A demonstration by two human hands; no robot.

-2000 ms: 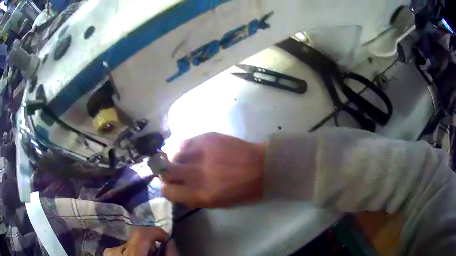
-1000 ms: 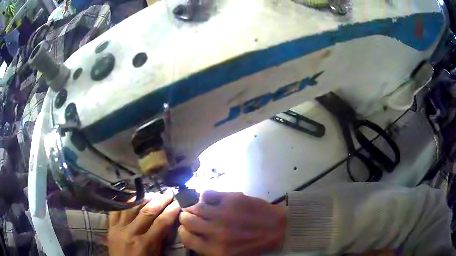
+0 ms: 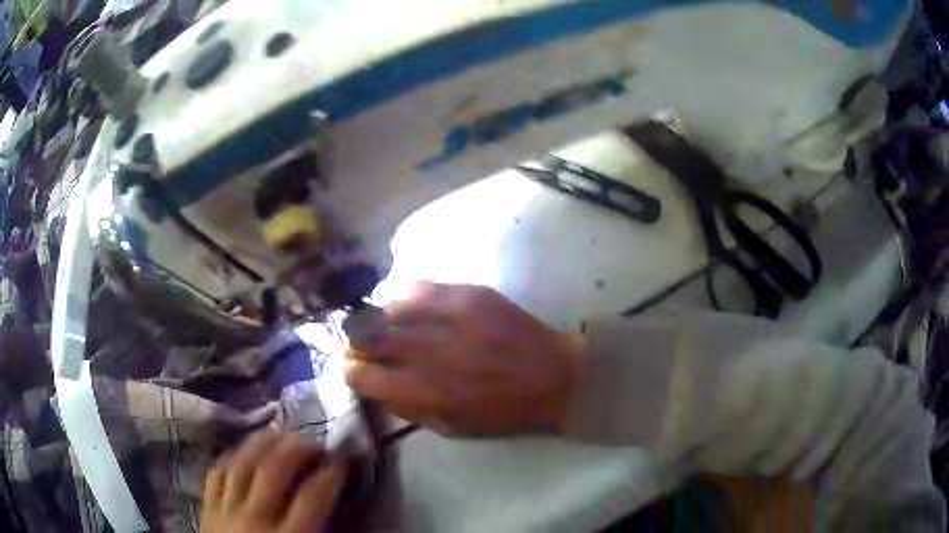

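The plaid fabric (image 3: 172, 411) lies left of and under the needle area of the white sewing machine head (image 3: 364, 135). My right hand (image 3: 463, 359) is beside the presser foot area, its fingertips at a small dark grey tab (image 3: 365, 327); glare and blur hide what they pinch. My left hand (image 3: 273, 487) rests on the plaid fabric at the bottom, fingers bent, cut off by the lower edge. Whether it grips the cloth cannot be told. The needle is lost in bright glare.
Black thread snips (image 3: 598, 189) and large black shears (image 3: 765, 245) lie on the white machine bed (image 3: 499, 245). A white strip (image 3: 99, 453) runs down over plaid at the left. More dark plaid cloth (image 3: 916, 198) is heaped at the right edge.
My left hand has moved down, away from the needle area, uncovering plaid cloth. My right hand stays beside the foot. The machine sits higher in view as the camera shifts.
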